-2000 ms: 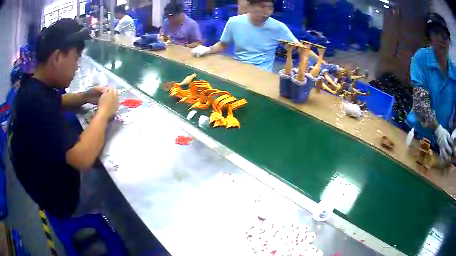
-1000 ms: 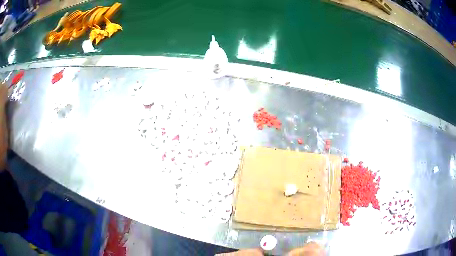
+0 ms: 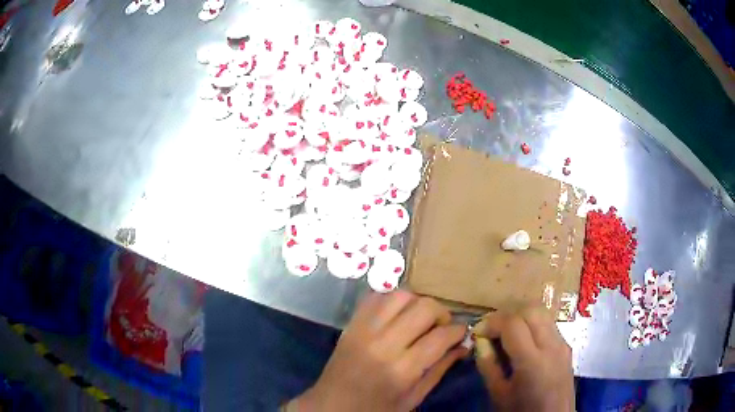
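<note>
My left hand (image 3: pixel 395 350) is at the bottom centre, fingers pinched on a small white piece (image 3: pixel 468 336), seen edge-on, that looks like a white disc. My right hand (image 3: pixel 528 354) is close on its right, fingertips at the same piece, with a pale yellow cover (image 3: pixel 483 342) on a fingertip. Whether the right fingers grip anything is hidden. Both hands are just below the front edge of the brown cardboard pad (image 3: pixel 467 217). A white cap (image 3: pixel 516 240) stands on the pad, with a thin dark stick beside it.
Many white discs with red marks (image 3: pixel 338 153) spread left of the pad. A red heap of small pieces (image 3: pixel 608 253) touches its right side, with a smaller red cluster (image 3: pixel 470 95) behind. Small white-and-red pieces (image 3: pixel 652 310) lie far right. A green conveyor (image 3: pixel 596 72) runs behind; blue bins (image 3: pixel 149 322) sit below.
The view has swung from the line and workers down to the pad and tabletop. My hands, at first out of view, then cut off by the bottom edge, now show more fully.
</note>
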